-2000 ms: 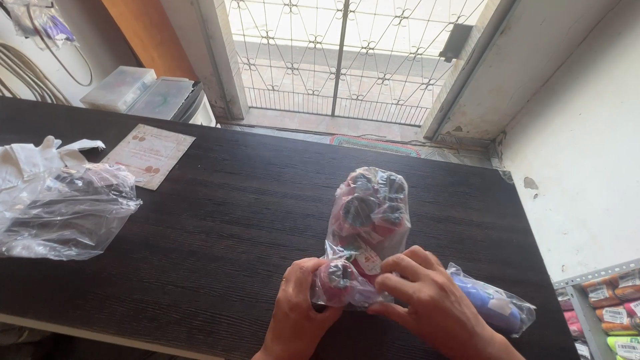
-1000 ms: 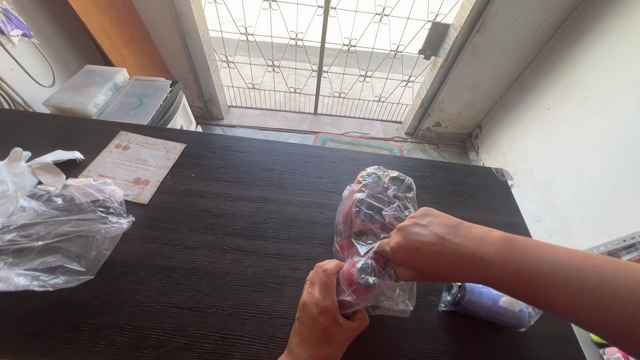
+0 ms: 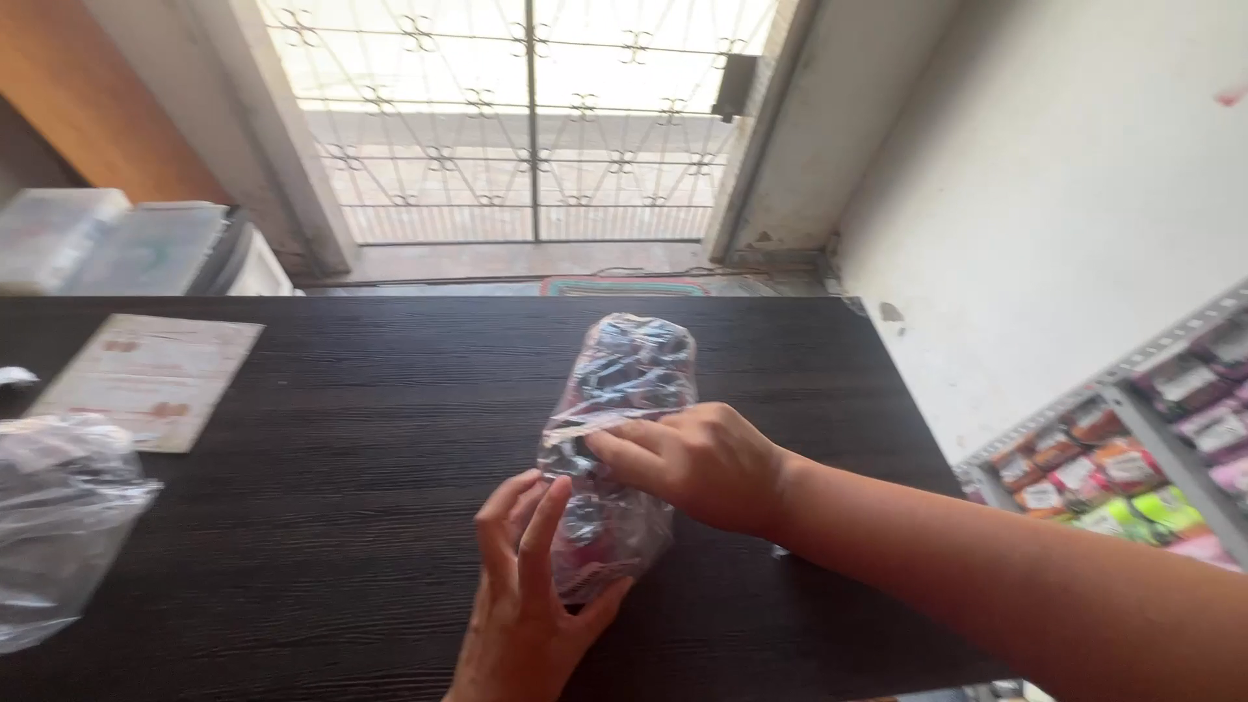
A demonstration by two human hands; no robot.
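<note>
A clear plastic pack (image 3: 639,366) lies on the dark wood-grain table, with several dark, round-ended items and some red inside. My left hand (image 3: 526,575) holds its near left end, fingers on the side and thumb at the near edge. From the right, my right hand (image 3: 682,458) reaches over the pack's middle, its fingertips at the plastic film. Whether those fingers pinch the film or push into it is hard to see. My right forearm crosses the table's right part and hides what lies beneath it.
Crumpled clear plastic bags (image 3: 58,526) lie at the table's left edge, near a printed card (image 3: 151,380). Lidded plastic boxes (image 3: 146,249) stand beyond the far left edge. A metal shelf (image 3: 1141,429) with colourful wrapped packs is on the right. A metal grille gate (image 3: 531,146) stands ahead.
The near part of the pack now lies more in line with the rest. My left hand's fingers have spread along its side. The blue wrapped item on the right is no longer visible.
</note>
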